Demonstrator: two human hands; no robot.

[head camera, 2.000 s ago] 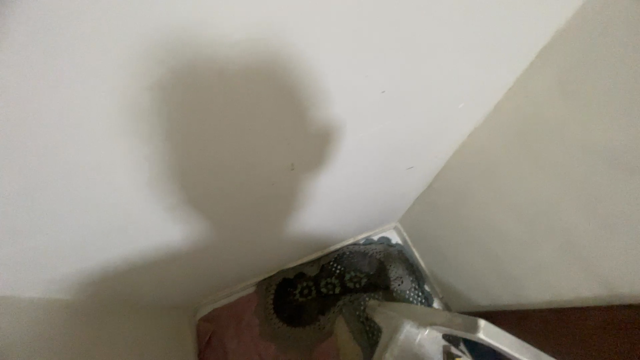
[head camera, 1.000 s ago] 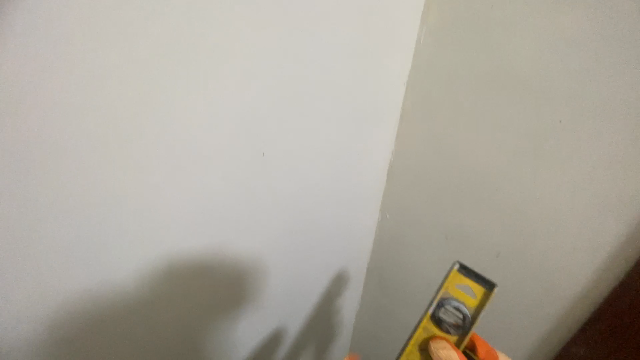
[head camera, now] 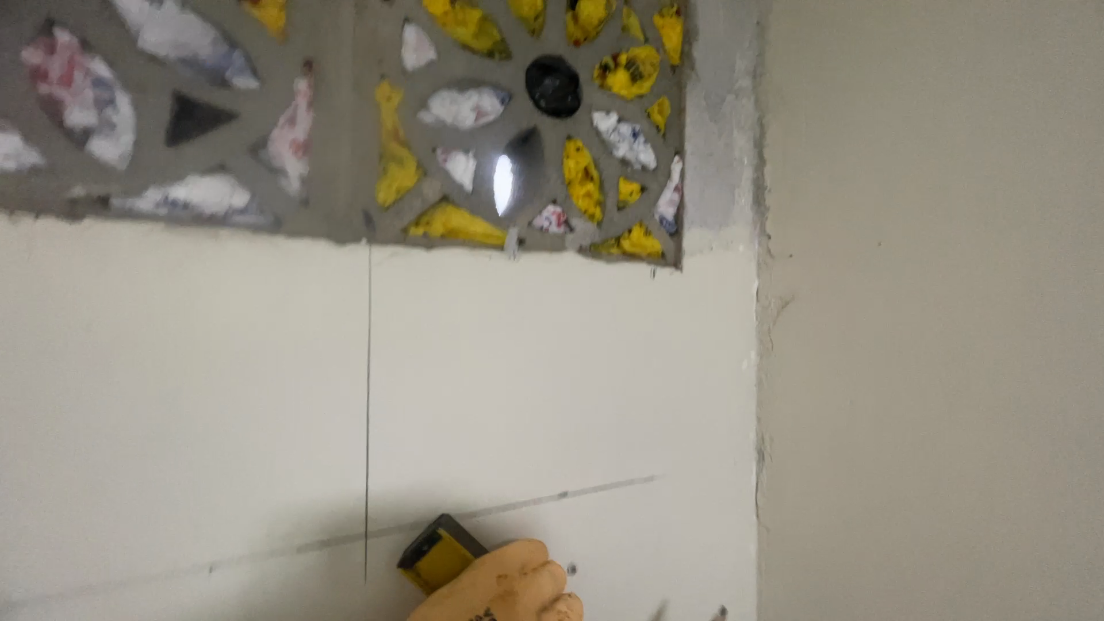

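At the bottom centre, my left hand (head camera: 509,588), in a tan glove, is closed around a yellow and black spirit level (head camera: 444,556). Only one end of the level shows, at the glove's upper left; the glove and the frame's edge hide the rest. It is held close to a white wall (head camera: 552,371). A faint, slanting grey line (head camera: 483,511) on the wall passes by the level's end, and a thin dark vertical line (head camera: 368,388) runs down to its left. My right hand is out of view.
Above is a grey openwork panel (head camera: 345,129), its openings stuffed with crumpled yellow, white and reddish material. A beige wall (head camera: 931,345) meets the white one at a rough corner on the right. A small dark spot (head camera: 571,569) marks the wall beside the glove.
The view has swung from the wall corner to the openwork panel. The level, pointing up and right a second ago, now points up and left near the white wall, still in hand.
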